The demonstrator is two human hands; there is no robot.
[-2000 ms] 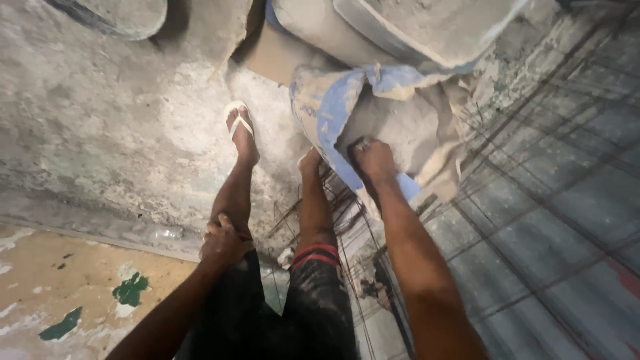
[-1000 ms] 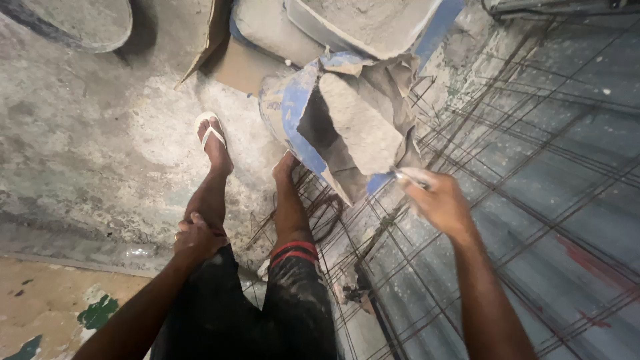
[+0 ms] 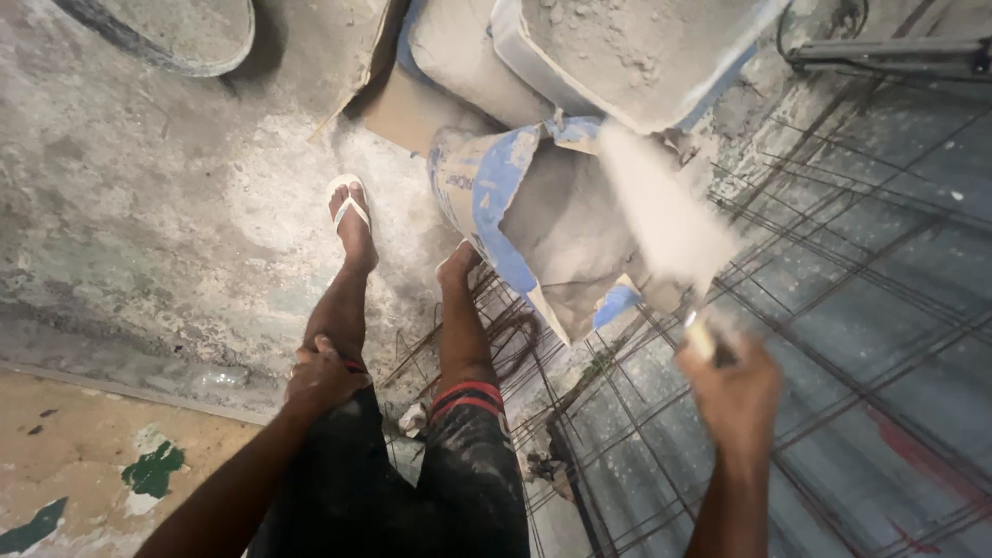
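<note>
My right hand (image 3: 728, 380) is closed around the handle of a trowel (image 3: 666, 209), whose blurred blade carries pale powder and points up and left. The blade is over the right side of a torn paper sack (image 3: 496, 201) with blue markings. Grey powder (image 3: 573, 209), probably cement, lies inside the sack. My left hand (image 3: 322, 380) rests on my left leg near the knee, its fingers curled over the leg.
A tub (image 3: 535, 46) of grey material and a filled bag (image 3: 457, 46) stand beyond the sack. A round basin (image 3: 178, 39) is at the upper left, near a cardboard piece (image 3: 411, 108). Rebar mesh (image 3: 821, 341) spans the right side.
My right hand was inside the sack at first. It came out to the right with the loaded trowel, which is now farther right. My left hand has stayed on my leg.
</note>
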